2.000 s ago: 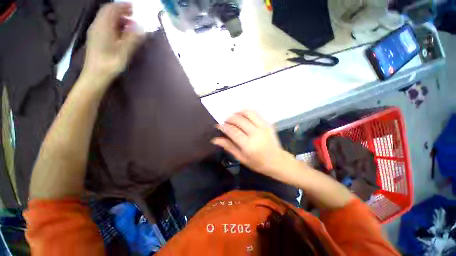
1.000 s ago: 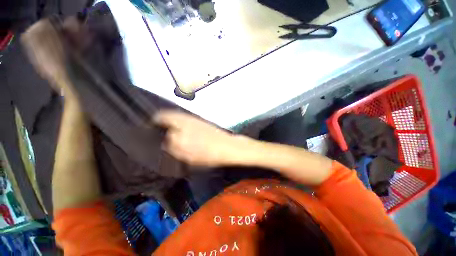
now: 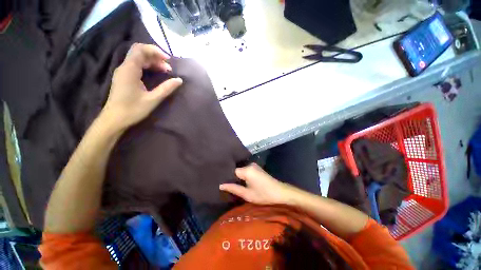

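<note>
A dark brown fabric panel (image 3: 174, 126) lies partly on the white machine table (image 3: 274, 100) and partly over the lap. My left hand (image 3: 138, 87) is over its upper part, thumb and fingers apart, fingertips near the cloth; whether they pinch it is unclear. My right hand (image 3: 258, 184) is at the panel's lower right corner, thumb and fingers around the cloth edge. The metal parts of the machine (image 3: 198, 16) show at the top edge, left of the black snips (image 3: 333, 53).
A pointed black fabric piece (image 3: 323, 20) lies behind the snips. A smartphone (image 3: 423, 44) lies at the right table end. A red basket (image 3: 444, 174) with brown pieces stands at right. A dark crate with blue cloth (image 3: 145, 237) is below left. More brown fabric (image 3: 31, 79) lies at left.
The panel, folded and lifted between both hands a second ago, now lies spread out flatter. My left hand has moved right, and my right hand has moved right and down to the corner.
</note>
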